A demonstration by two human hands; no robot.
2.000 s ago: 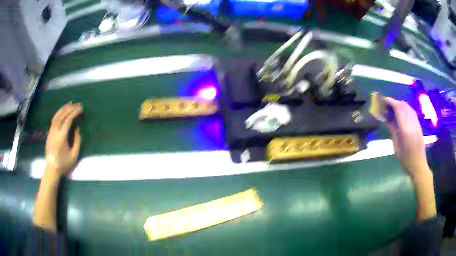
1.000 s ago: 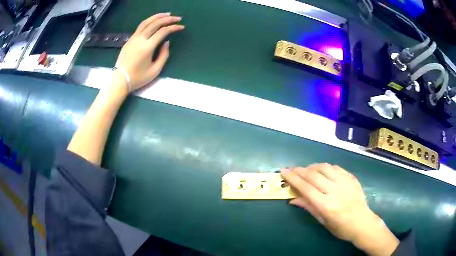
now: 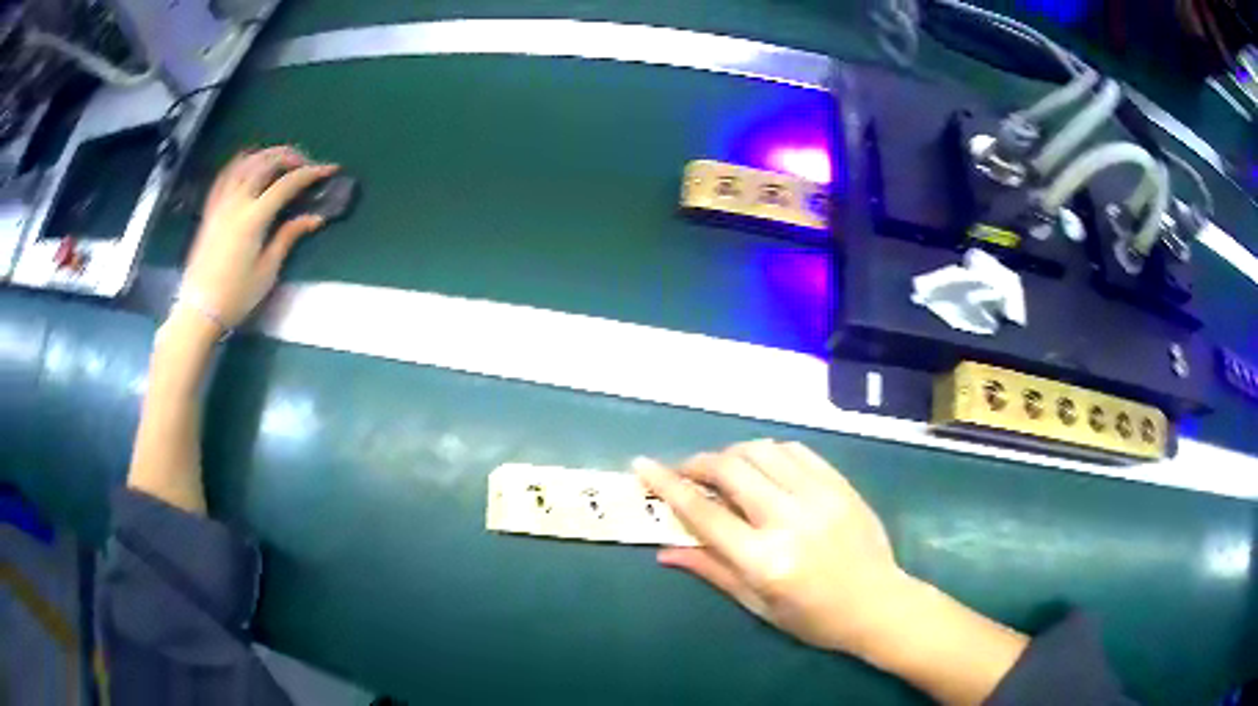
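A brass bar (image 3: 568, 503) with ringed holes lies on the rounded green front ledge. My right hand (image 3: 780, 538) grips its right end, covering some holes. My left hand (image 3: 248, 228) is over the green belt at the left, its fingers on a dark carrier strip (image 3: 328, 197); only the strip's right end shows clearly. Another brass bar (image 3: 752, 193) lies on the belt, its right end passing under the black lamp unit (image 3: 904, 310) with violet glow. Whether a strip lies beneath that bar is hard to tell.
A spare six-hole brass bar (image 3: 1055, 411) sits against the black unit's front. A white tissue (image 3: 973, 293) and grey hoses (image 3: 1104, 173) are on top. The silver rail (image 3: 524, 342) crosses behind the ledge. A machine edge with a red knob (image 3: 69, 255) is at the far left.
The view has shifted. The bar on the belt shows less length outside the black unit. My left hand has come onto the dark strip. My right hand stays on the ledge bar.
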